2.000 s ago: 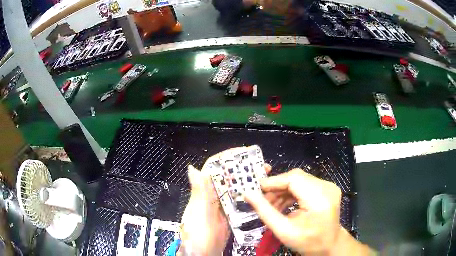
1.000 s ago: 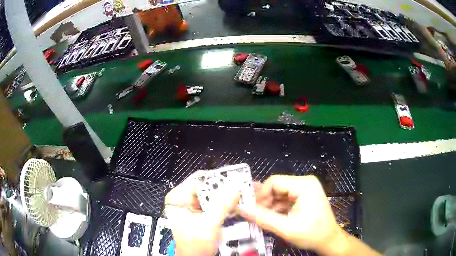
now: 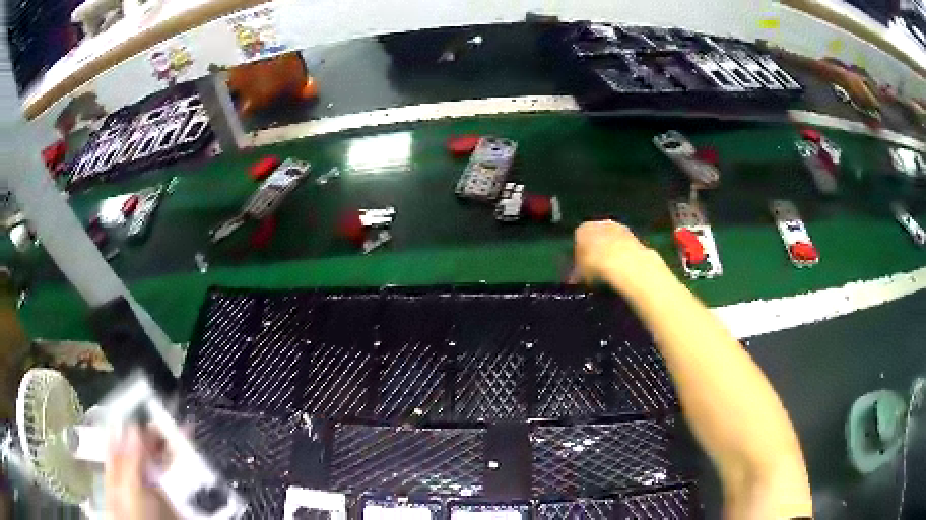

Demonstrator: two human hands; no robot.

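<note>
My left hand [image 3: 130, 469], blurred and cut off by the bottom edge at the lower left, holds a white housing shell [image 3: 183, 462] in front of the fan. My right hand [image 3: 601, 249] reaches over the black parts tray [image 3: 406, 391] to the near edge of the green belt, fingers pointing down; whether it holds anything is hidden. A partly assembled unit with a red part [image 3: 696, 241] lies on the belt to the right of it. White shells [image 3: 315, 504] show at the tray's bottom edge, cut off by the picture.
The green conveyor belt [image 3: 447, 259] carries several units and red parts. Beyond it stand a black tray at left [image 3: 142, 132], another at right [image 3: 690, 71] and an orange object [image 3: 271, 87]. A white fan [image 3: 51, 432] and a pale post [image 3: 76, 234] stand at left, a green object [image 3: 875, 432] at right.
My hands have parted: the left moved to the lower left with a white shell, the right reached forward to the belt. A unit with a red part now lies on the belt at right.
</note>
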